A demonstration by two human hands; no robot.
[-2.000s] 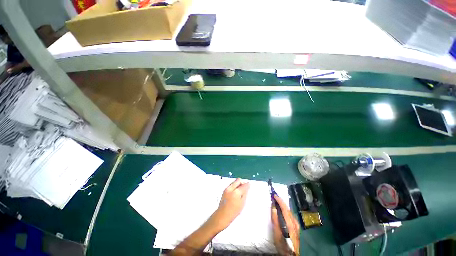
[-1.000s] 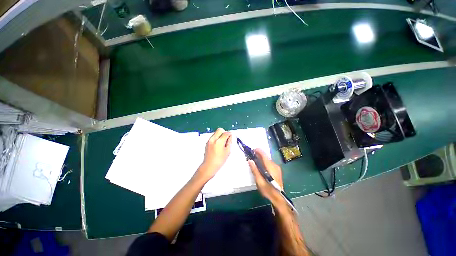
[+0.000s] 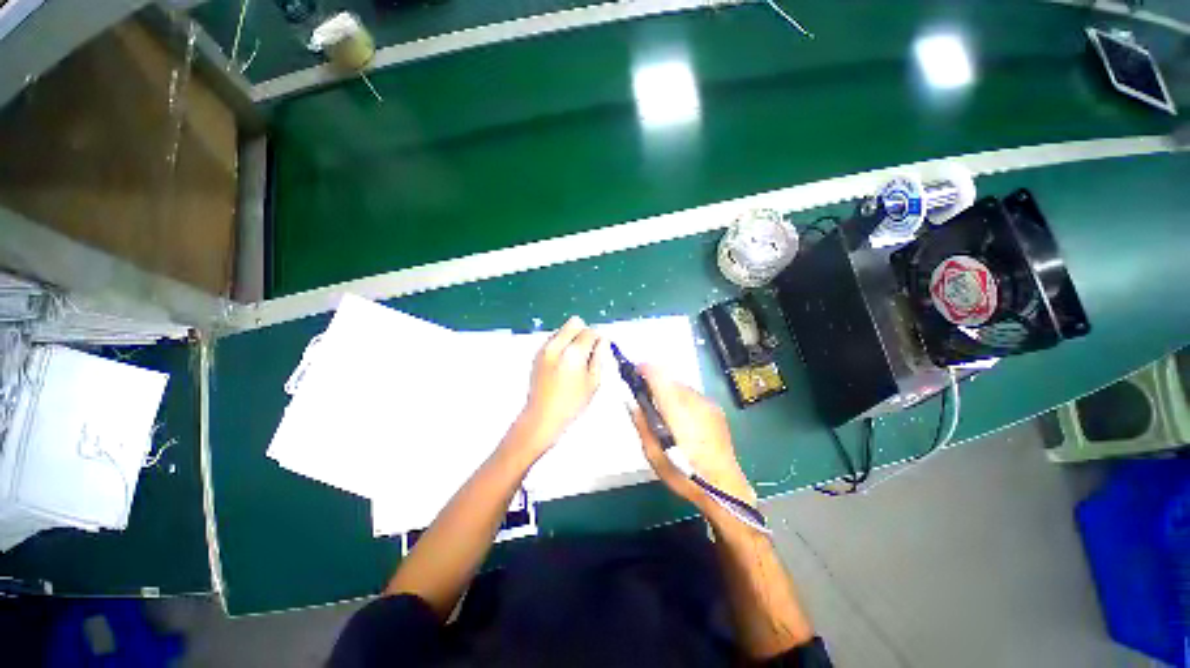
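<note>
White solar panels (image 3: 392,405) lie back side up on the green bench, overlapping. My left hand (image 3: 564,381) rests on the panels near their far edge, fingertips together; whether it pinches a lead is too small to tell. My right hand (image 3: 692,437) holds a dark soldering iron (image 3: 642,399) like a pen, its tip close to my left fingertips. The cord runs back past my right wrist. The panel surface is overexposed, so leads and solder joints do not show.
Right of the panels are a stand with a yellow pad (image 3: 757,381), a silvery round dish (image 3: 757,248), a black box (image 3: 848,333), a solder spool (image 3: 900,209) and a fan (image 3: 963,290). Panel stacks (image 3: 89,437) lie left. A conveyor (image 3: 522,170) runs behind; a green stool (image 3: 1120,415) stands right.
The head view has tilted down, so the shelf has left the picture. The iron's tip has come closer to my left fingertips. Both hands stay over the panels.
</note>
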